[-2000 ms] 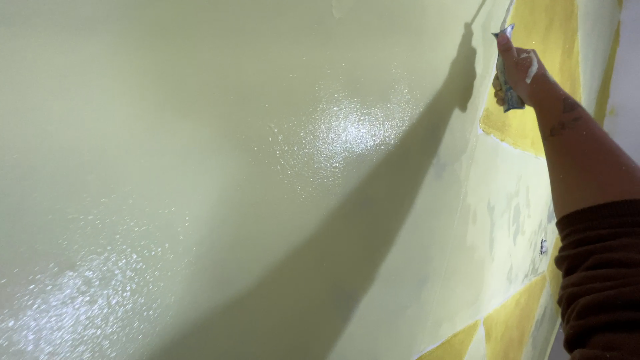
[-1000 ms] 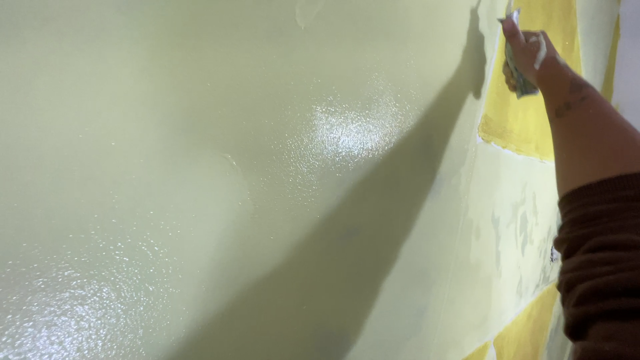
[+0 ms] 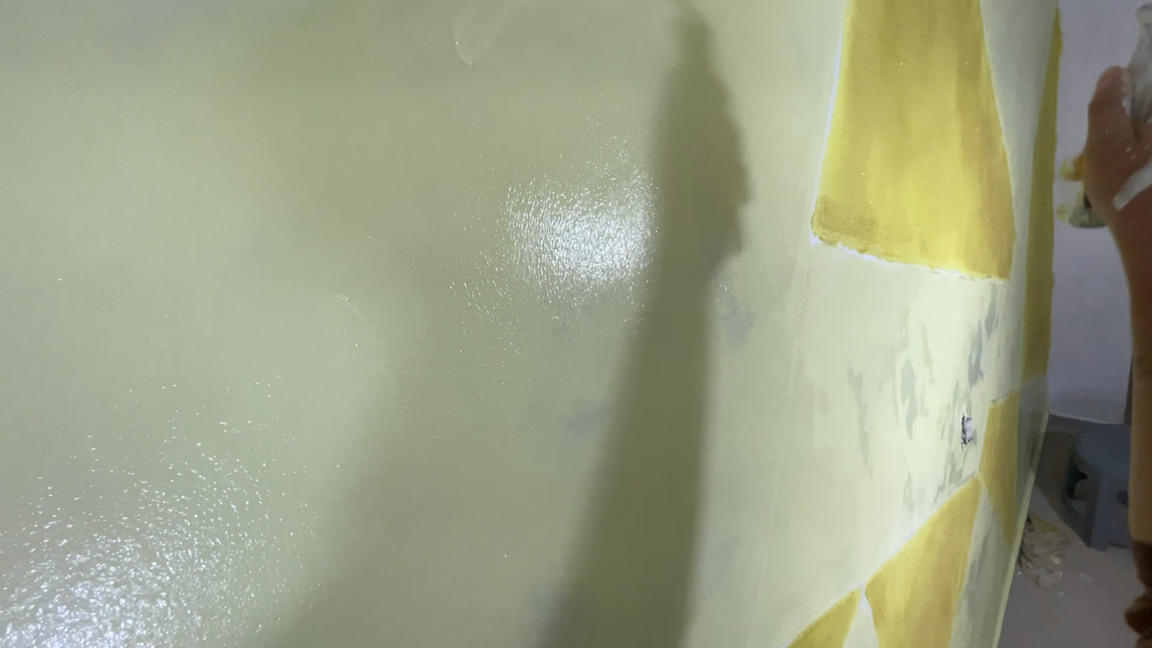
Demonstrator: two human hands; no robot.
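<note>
At the upper right edge of the head view is my right hand [image 3: 1116, 153], raised and partly cut off by the frame. Its fingers are closed around a whitish, paint-smeared tool [image 3: 1141, 72], whose kind I cannot make out. The hand stands off to the right of the painted wall [image 3: 450, 405], apart from it. Pale green-yellow paint with wet, glossy patches covers the wall, and yellow shapes [image 3: 918, 135] with pale borders lie on its right part. A long arm-shaped shadow falls down the wall. My left hand is out of view.
Past the wall's right edge stands a blue-grey plastic stool [image 3: 1098, 477] on the floor. Crumpled, paint-stained material [image 3: 1044, 549] lies near it. A small hole or damaged spot [image 3: 967, 430] shows in the wall between the yellow shapes.
My right hand has moved right, from in front of the upper yellow shape to beyond the wall's edge, still holding the tool. The arm's shadow has become more upright.
</note>
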